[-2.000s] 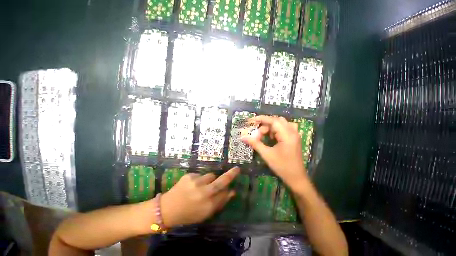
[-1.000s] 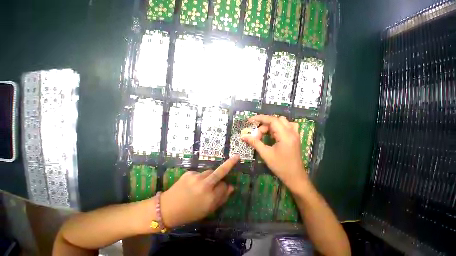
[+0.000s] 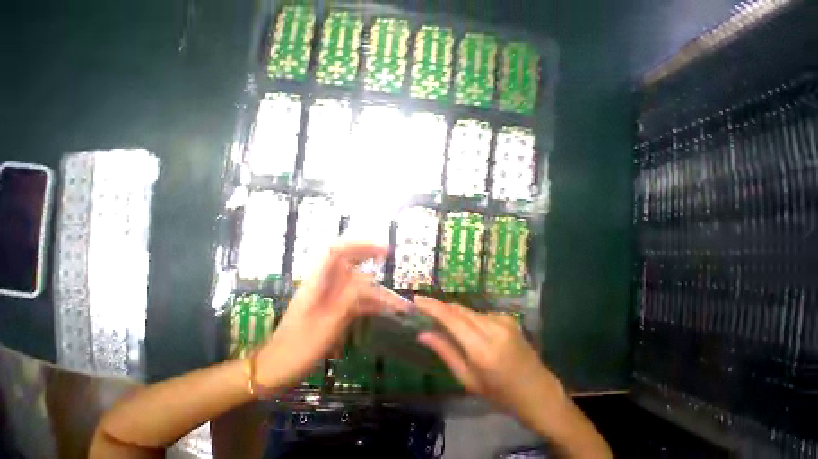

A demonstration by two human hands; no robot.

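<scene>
The glossy tray [image 3: 542, 161] holds rows of green circuit boards. In the third row, the fourth board [image 3: 415, 248] is covered by a whitish dotted dome sheet. The two boards right of it, such as this bare board [image 3: 462, 251], show green and gold. My left hand [image 3: 336, 296] and my right hand [image 3: 480, 345] are close together over the lower rows. A thin greyish flat piece [image 3: 399, 330] spans between their fingers, tilted and blurred; what it is cannot be told. My hands hide much of the bottom row.
White dotted strips [image 3: 106, 260] lie left of the tray, and a phone [image 3: 22, 229] with a pale edge lies beyond them. A tall pile of black ribbed trays [image 3: 726, 260] stands at the right. Strong glare covers boards in the tray's middle.
Both hands have left the fourth board and drawn back towards me, with the greyish piece between them. That board now looks whiter. The whole view has shifted, with the tray's top row fully in frame.
</scene>
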